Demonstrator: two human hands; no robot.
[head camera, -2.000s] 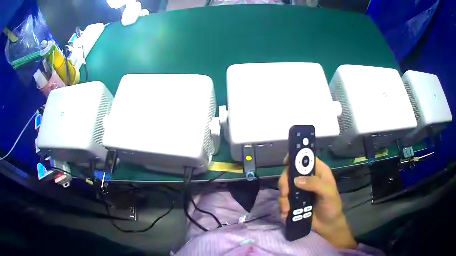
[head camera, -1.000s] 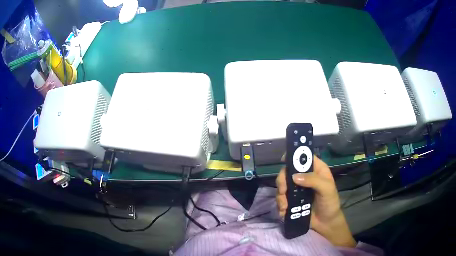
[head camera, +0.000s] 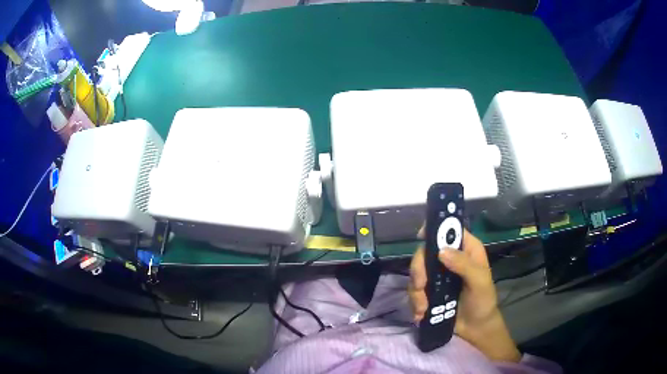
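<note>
My right hand (head camera: 474, 292) holds a long black remote control (head camera: 441, 274) upright, white navigation ring toward the top. My thumb lies just below the ring. The remote overlaps the near edge of a white rounded mini projector (head camera: 409, 150). More white projectors stand in the row: one left of centre (head camera: 234, 168), one at far left (head camera: 110, 179), one right of centre (head camera: 548, 146) and one at far right (head camera: 630, 142). The far right one shows a small blue symbol on top. A dark USB stick (head camera: 364, 232) with a yellow dot hangs from the centre projector. My left hand is not in view.
The green workbench (head camera: 351, 51) extends behind the row. A black power cable (head camera: 274, 292) hangs over its near edge. Yellow tape (head camera: 330, 243) lies along that edge. A yellow object (head camera: 89, 95) and a clear plastic bag (head camera: 35, 62) are at back left. Blue curtains flank the bench.
The remote has shifted slightly right and tilted a little, and my thumb has moved with it. The far right projector's symbol has turned blue since the earliest frame. The projectors have not moved on the bench.
</note>
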